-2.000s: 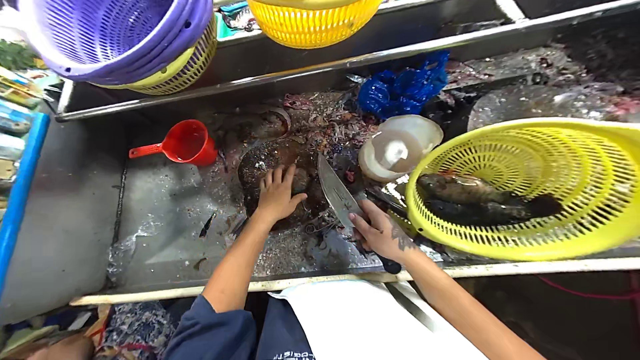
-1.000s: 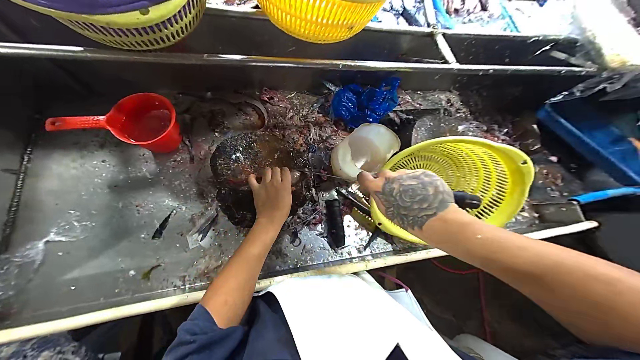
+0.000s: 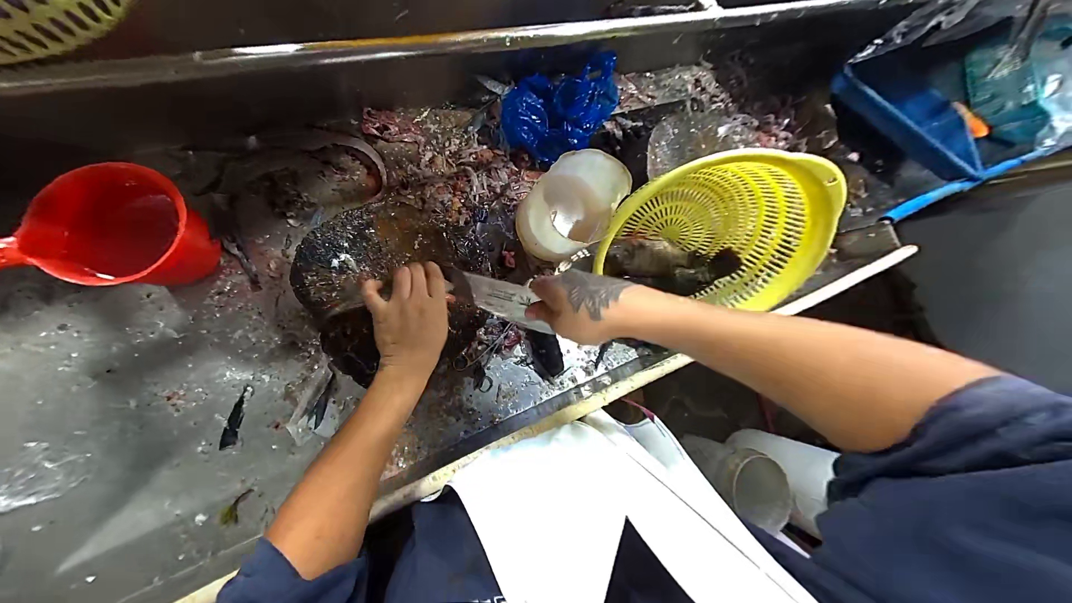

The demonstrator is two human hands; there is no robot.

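Note:
My left hand point(image 3: 406, 318) presses down on a dark, wet, round chopping block point(image 3: 347, 264), its fingers bent; what lies under them is hard to make out. From the right, my right hand point(image 3: 578, 306) grips a broad knife blade point(image 3: 498, 297) near its heel, and the blade points at my left fingertips. The knife's handle is not clearly visible. A dark fish point(image 3: 649, 258) lies in the yellow colander point(image 3: 816, 197) beyond my right wrist. Below the blade is a black object point(image 3: 544, 353), perhaps a handle.
A red dipper point(image 3: 188, 247) stands at the left of the metal sink. Fish scraps point(image 3: 452, 167), a crumpled blue plastic bag point(image 3: 557, 109) and a whitish bowl point(image 3: 536, 222) lie behind the block. The sink's pale front edge point(image 3: 586, 402) runs before me; a blue container point(image 3: 913, 126) is back right.
Two seconds ago my right hand held the knife upright in view, its black handle toward me; now the blade lies crosswise, its tip to the left. The view has shifted.

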